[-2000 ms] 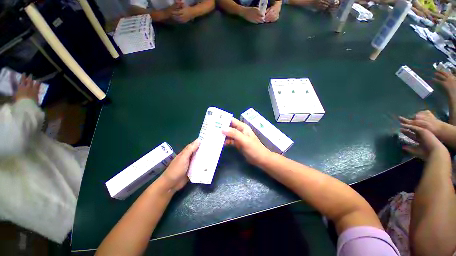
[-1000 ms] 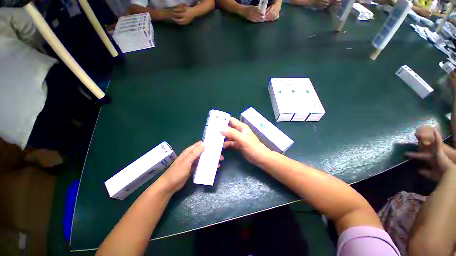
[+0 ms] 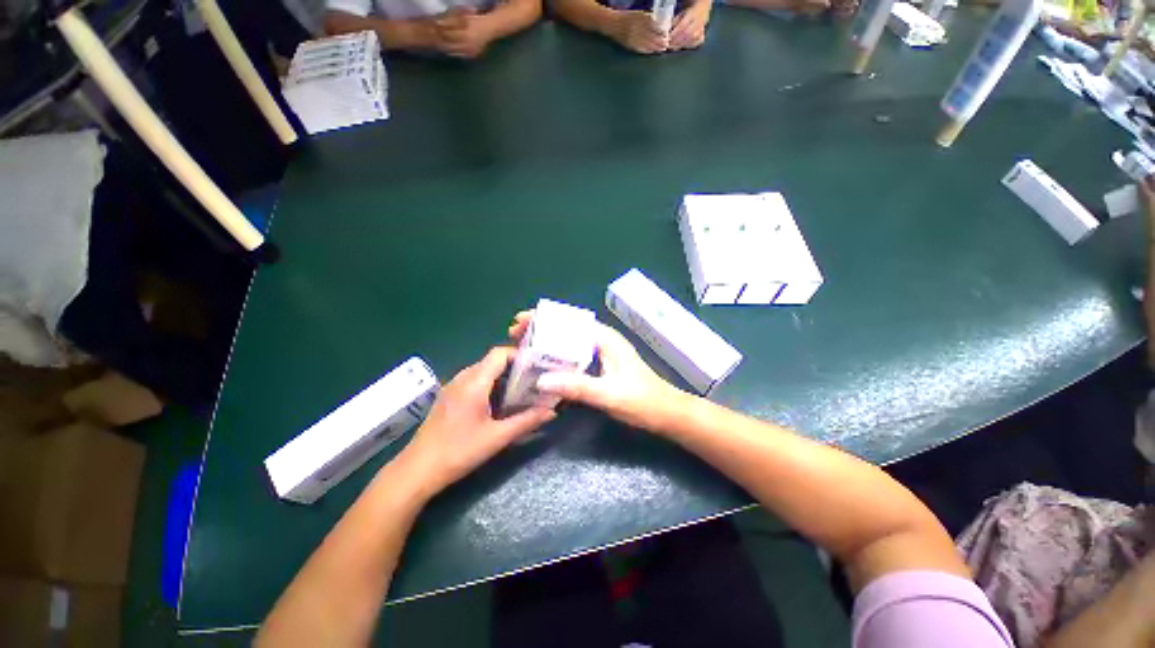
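A white carton (image 3: pixel 557 339) is held between both hands near the middle of the dark green table (image 3: pixel 507 203), tilted so that it looks short. My left hand (image 3: pixel 471 411) grips its left and lower side. My right hand (image 3: pixel 621 380) grips its right side, thumb across the near part. Fingers hide parts of the carton. A single set-down carton (image 3: pixel 352 430) lies left of my left hand. Another carton (image 3: pixel 673 332) lies just beyond my right hand. A carton row (image 3: pixel 750 248) of three lies side by side to the right of that.
A carton stack (image 3: pixel 336 82) stands at the far left of the table. A lone carton (image 3: pixel 1050 203) lies at the right. Cream frame pipes (image 3: pixel 158 127) slant at upper left. People's hands (image 3: pixel 462 32) rest at the far edge. A clear tube (image 3: pixel 990 70) slants at upper right.
The held carton has turned from lying lengthwise to a foreshortened, end-on view, and both hands have shifted around it. The neighbour's hands at the right have left the table edge.
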